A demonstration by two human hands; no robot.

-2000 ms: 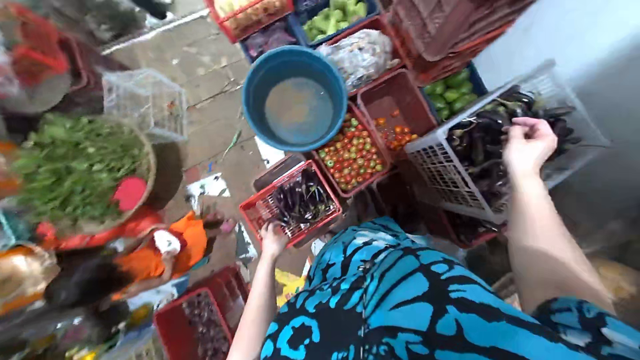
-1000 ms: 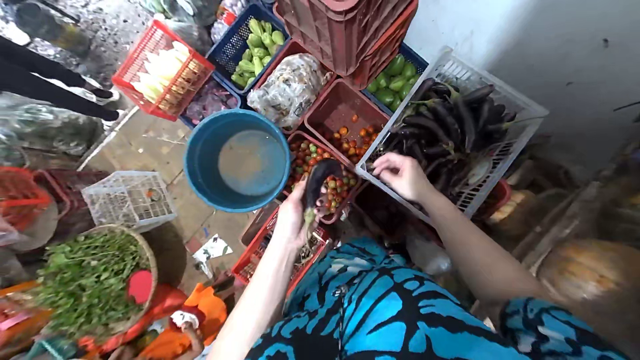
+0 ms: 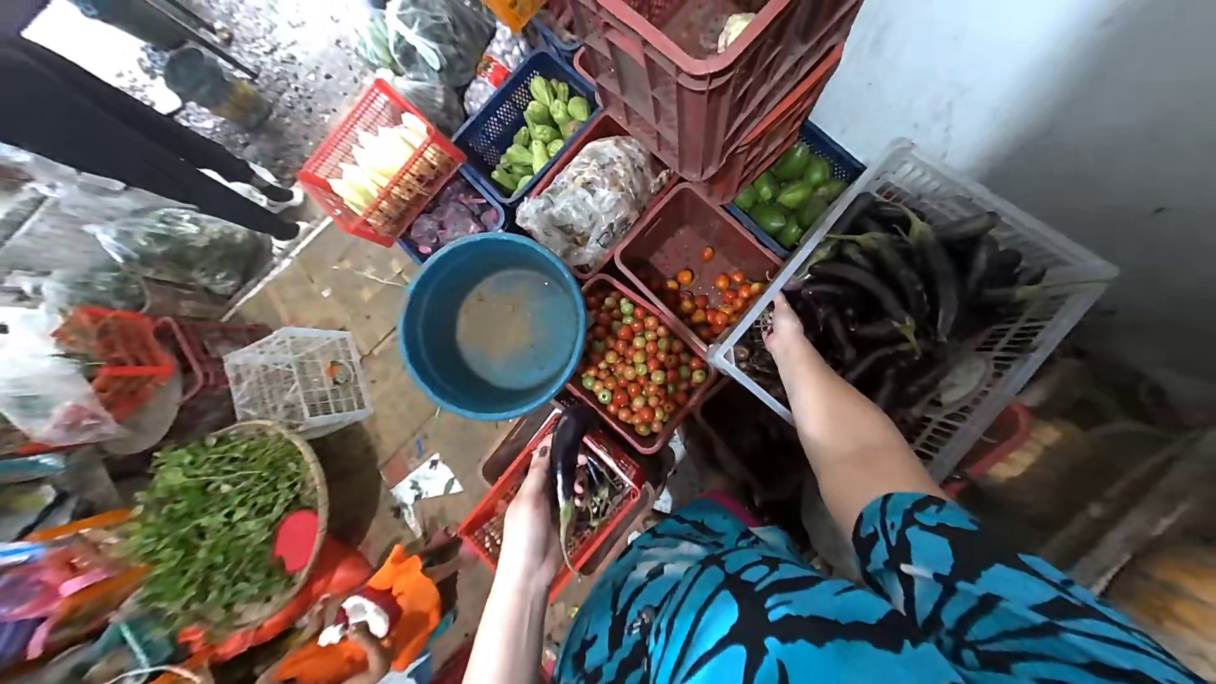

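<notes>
My left hand [image 3: 534, 518] holds a dark purple eggplant [image 3: 568, 456] above a small red plastic basket [image 3: 608, 546] that has more eggplants inside. At the near-left side of a large whitish plastic crate [image 3: 993, 199] full of eggplants [image 3: 893, 285] is my right hand [image 3: 785, 328]; its fingertips are partly hidden at the crate's inner side, so whether they grip anything is unclear. Beside the baskets stand a crate of small red and green tomatoes [image 3: 641, 366] and a reddish crate with orange-red tomatoes [image 3: 722, 294].
A blue tub [image 3: 494, 328] stands left of the tomatoes. Behind are stacked brown crates [image 3: 684, 104], green vegetables [image 3: 537, 138], a plastic bag [image 3: 594, 195] and a red basket of pale vegetables [image 3: 385, 166]. Leafy greens [image 3: 223, 518] fill a round basket. Another person's legs [image 3: 123, 123] are upper left.
The left hand, on the red basket's rim two seconds ago, now holds an eggplant and has lowered over that basket since one second ago. My right hand has moved from over the eggplants to the crate's near side.
</notes>
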